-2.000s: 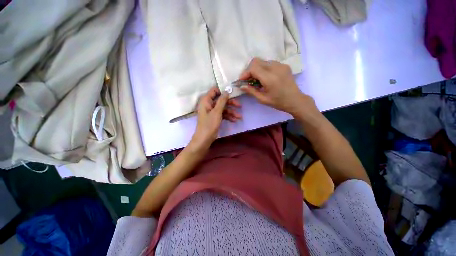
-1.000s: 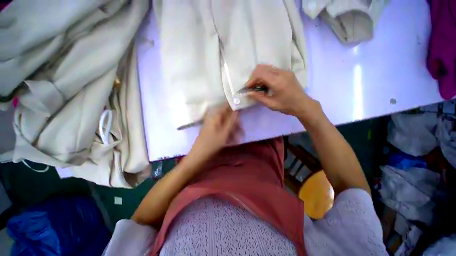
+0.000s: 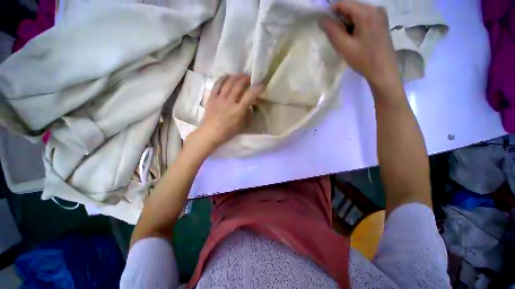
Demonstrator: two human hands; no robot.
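Note:
The cream trousers (image 3: pixel 293 115) lie on the table with the waistband opened into a wide curve and the paler inside showing. My left hand (image 3: pixel 227 108) is on the cloth near the opening at the waistband's left end, with its fingers bent over the cloth. My right hand (image 3: pixel 361 39) is raised at the trousers' upper right edge and slightly blurred. It is closed around the dark thread snips (image 3: pixel 348 23), mostly hidden by the fingers. Whether it also pinches cloth is unclear.
A large heap of cream garments (image 3: pixel 113 96) lies on the left, over the table edge. Another cream piece (image 3: pixel 415 39) and magenta cloth (image 3: pixel 500 68) lie on the right. A pale tub (image 3: pixel 22 169) stands at the far left. The glossy white table (image 3: pixel 271 169) ends before my apron.
The trousers have gone from lying flat with the fly line showing to spread open. My right hand has moved up and right, my left hand up and left. The heap appears further right.

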